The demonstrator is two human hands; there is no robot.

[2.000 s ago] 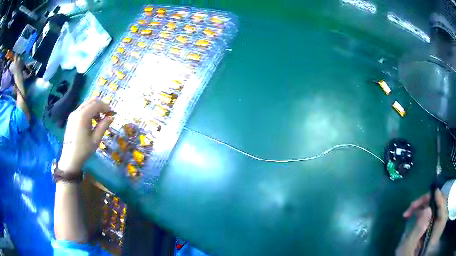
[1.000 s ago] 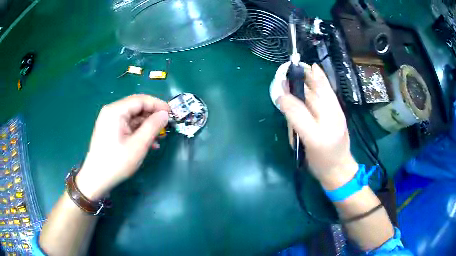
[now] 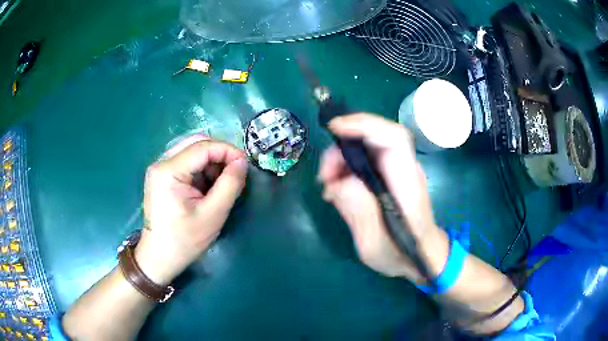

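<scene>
A round black device lies on the green mat in front of me, with grey parts inside and a green circuit board at its near edge. My left hand is at its left side, thumb and index finger pinched together beside the rim. The small battery in that pinch is hidden by the fingers. My right hand holds the black soldering iron to the right of the device. The iron points up and left, its metal tip blurred and clear of the device.
Two loose batteries lie beyond the device. A clear hood and a wire fan guard are at the back. A white round tub, iron stand and tape roll are right. A battery tray is at far left.
My left hand has moved from the battery tray to the device. The orange piece at its fingers a second ago is now hidden. My right hand has brought the iron left, towards the device.
</scene>
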